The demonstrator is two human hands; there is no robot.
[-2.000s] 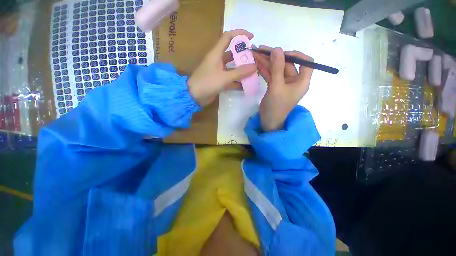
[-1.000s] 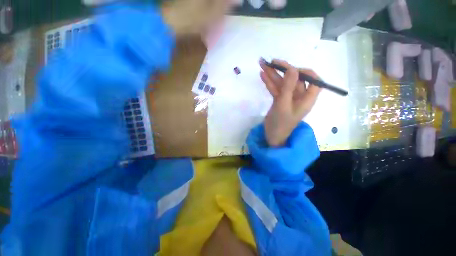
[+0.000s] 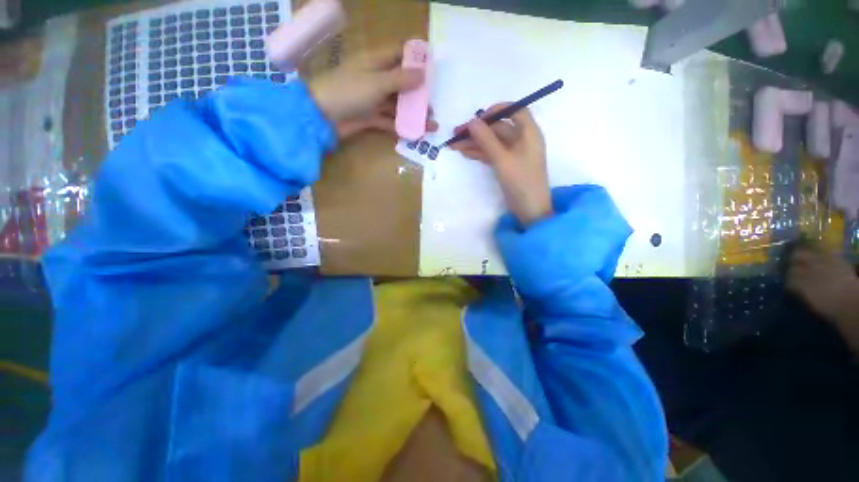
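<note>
My left hand (image 3: 363,99) holds a pale pink housing (image 3: 413,104) upright over the seam between the brown cardboard and the white board (image 3: 584,151). My right hand (image 3: 504,146) holds a thin black pencil-like tool (image 3: 527,102) like a pen. Its tip is at the dark stickers on a small white backing sheet (image 3: 408,152), just below the housing's lower end. Several dark pieces show there; the housing and my left hand may hide part of the sheet. Whether the tip has a sticker on it I cannot tell.
A full sticker sheet (image 3: 202,47) lies left, partly under my left sleeve. Another pink housing (image 3: 306,34) lies at its top. A grey bracket (image 3: 692,28) stands at the far edge. A clear tray (image 3: 753,207) and pink housings are right, near another person's hand (image 3: 824,282).
My left hand has come back from the far side and now holds a housing by the small sheet. The right hand's tool tip has moved left to the stickers. Another person's hand has appeared at right.
</note>
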